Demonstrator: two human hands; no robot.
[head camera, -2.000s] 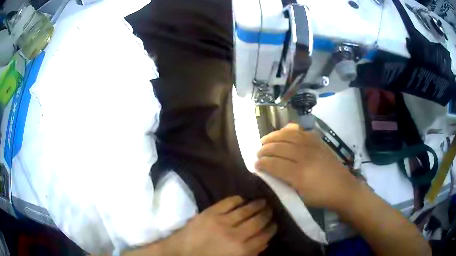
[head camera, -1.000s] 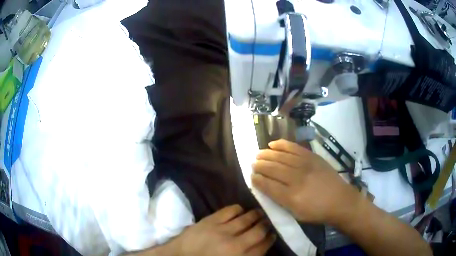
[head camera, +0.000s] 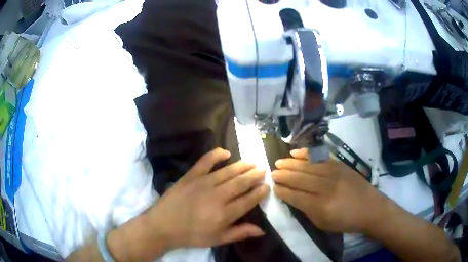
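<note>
The dark brown fabric panel (head camera: 179, 82) lies flat on the table and runs under the machine head. A white strip (head camera: 287, 222) lies on it, from the presser foot and needle (head camera: 266, 124) down to the lower edge. My left hand (head camera: 205, 202) lies flat on the panel left of the strip, its fingertips at the strip's edge. My right hand (head camera: 328, 192) lies on the fabric right of the strip, fingertips at its other edge. Both hands press with fingers nearly together and grip nothing that shows.
A white fabric heap (head camera: 87, 138) lies left of the panel. The white sewing machine (head camera: 256, 46) stands ahead. Thread snips (head camera: 349, 153) lie right of the needle. Further right are a dark phone-like rectangle (head camera: 400, 146), a green strap (head camera: 410, 168) and a black printed band (head camera: 446, 94).
My left hand has moved up from the lower edge to beside the strip near the needle. My right hand has shifted slightly right. The machine and table sit lower in the view.
</note>
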